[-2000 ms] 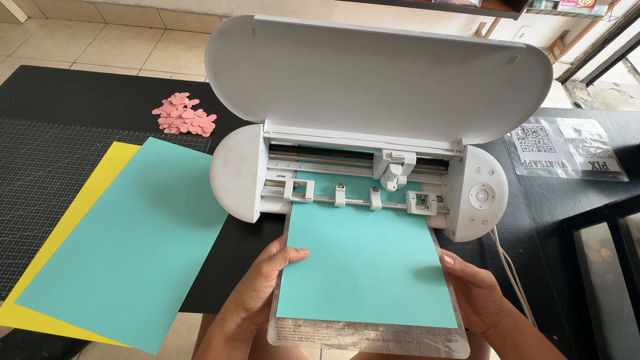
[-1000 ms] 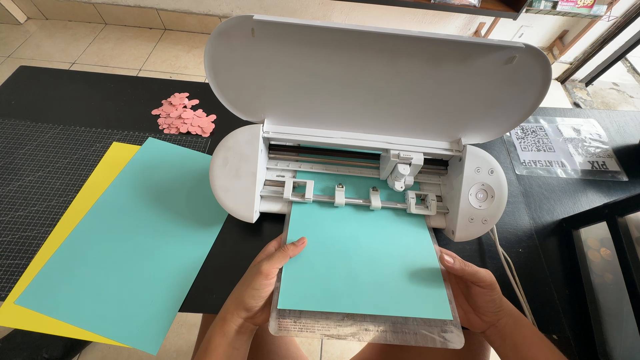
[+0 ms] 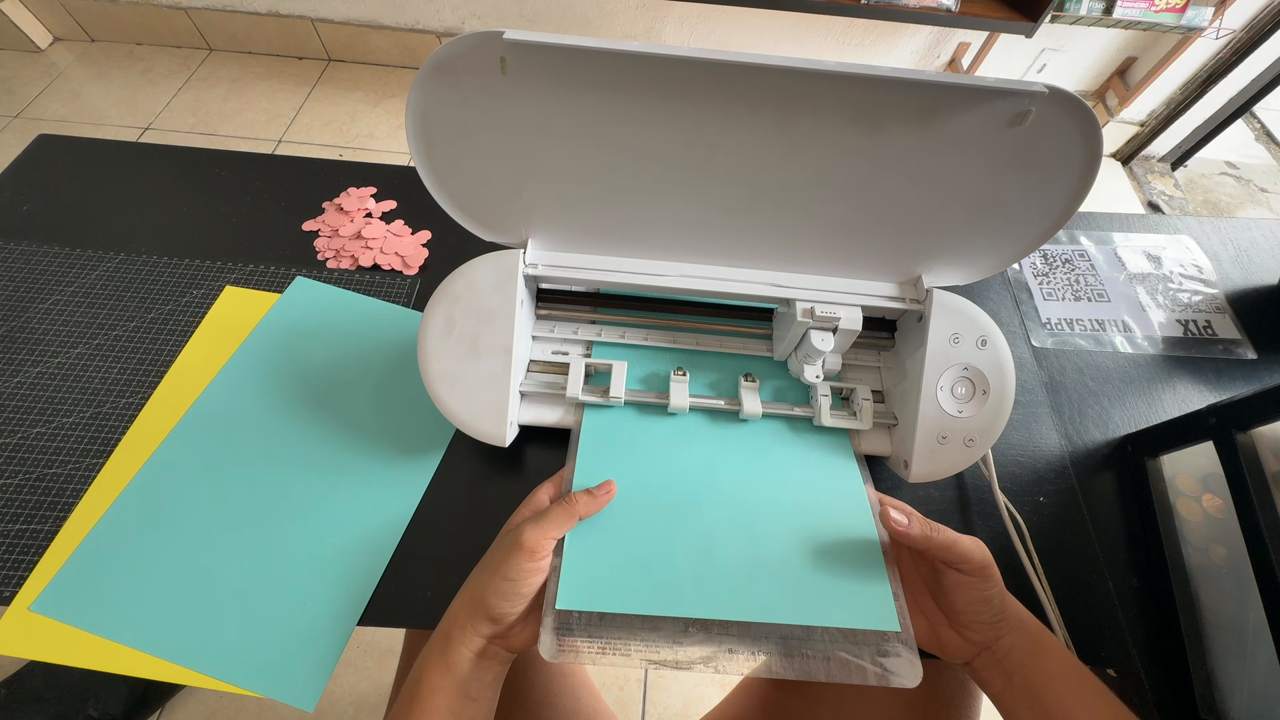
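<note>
A white cutting machine stands with its lid raised. Its carriage is at the right part of the rail. A turquoise sheet lies on a clear cutting mat, and both run under the rollers. My left hand holds the mat's left edge, its thumb over the sheet. At the right edge, my right hand grips the mat with its thumb on top; its other fingers are partly hidden below.
Another turquoise sheet overlaps a yellow sheet on a gridded mat at the left. Pink paper cutouts are piled behind them. At the right are a plastic sleeve with printed codes, a white cable and a black-framed case.
The turquoise sheet and its mat have moved farther into the machine, away from me. The carriage has shifted right since two seconds ago. Both hands stay at the mat's edges.
</note>
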